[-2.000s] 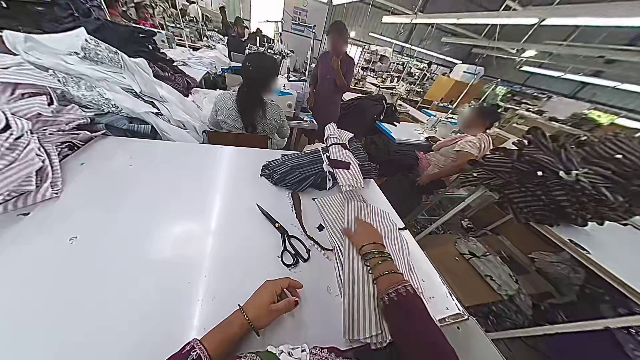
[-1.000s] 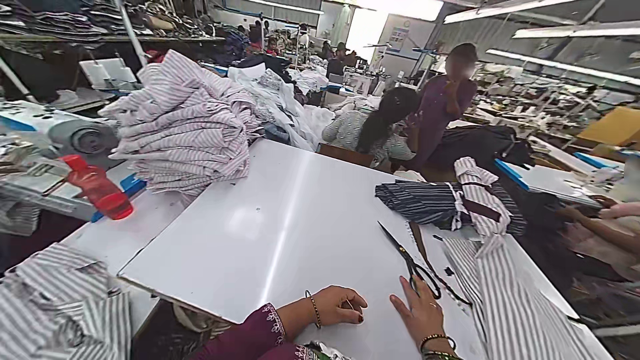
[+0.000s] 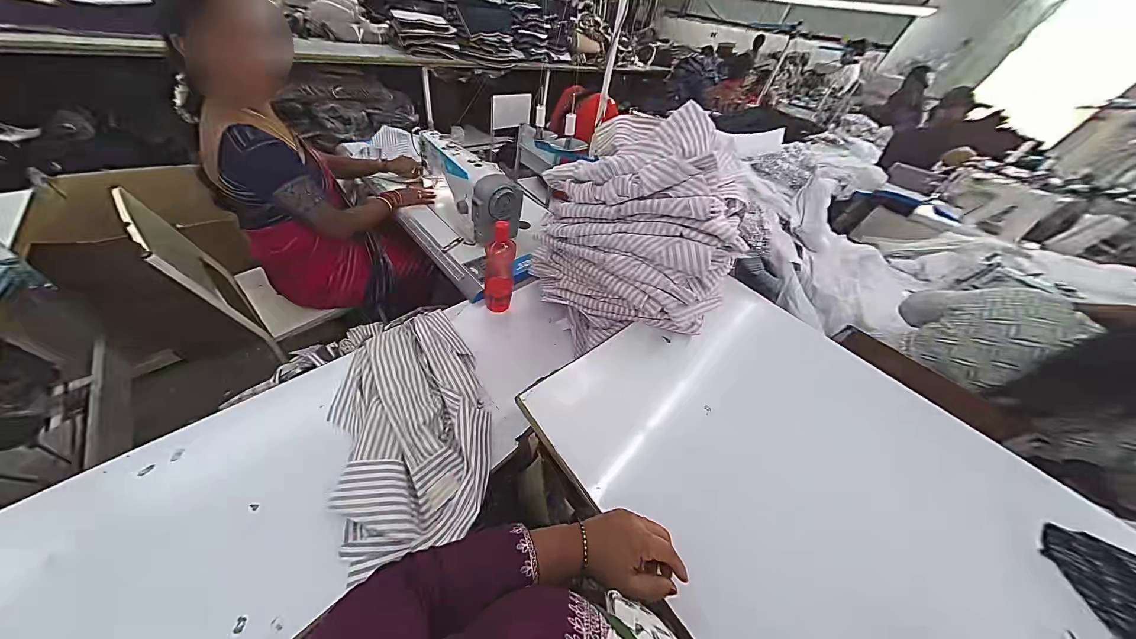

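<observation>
My left hand [image 3: 632,555] rests at the near edge of the white table [image 3: 799,444], its fingers curled; whether anything lies inside them cannot be told. My right hand is out of view. A loose grey-and-white striped garment [image 3: 417,426] lies on the other white table, left of my forearm. Farther off, a tall pile of pinkish striped garments [image 3: 648,222] straddles the place where the two tables meet. At the right edge shows part of a dark striped cloth [image 3: 1096,572].
A red plastic bottle [image 3: 500,271] stands beside the pile. Behind it, a co-worker [image 3: 302,204] sits at a sewing machine [image 3: 470,186]. A gap [image 3: 532,484] separates the tables near my hand. White garments [image 3: 834,240] are heaped beyond the right table.
The view has swung far to the left. My right hand, on the striped cloth and then at the black scissors, has left the view, as have the scissors.
</observation>
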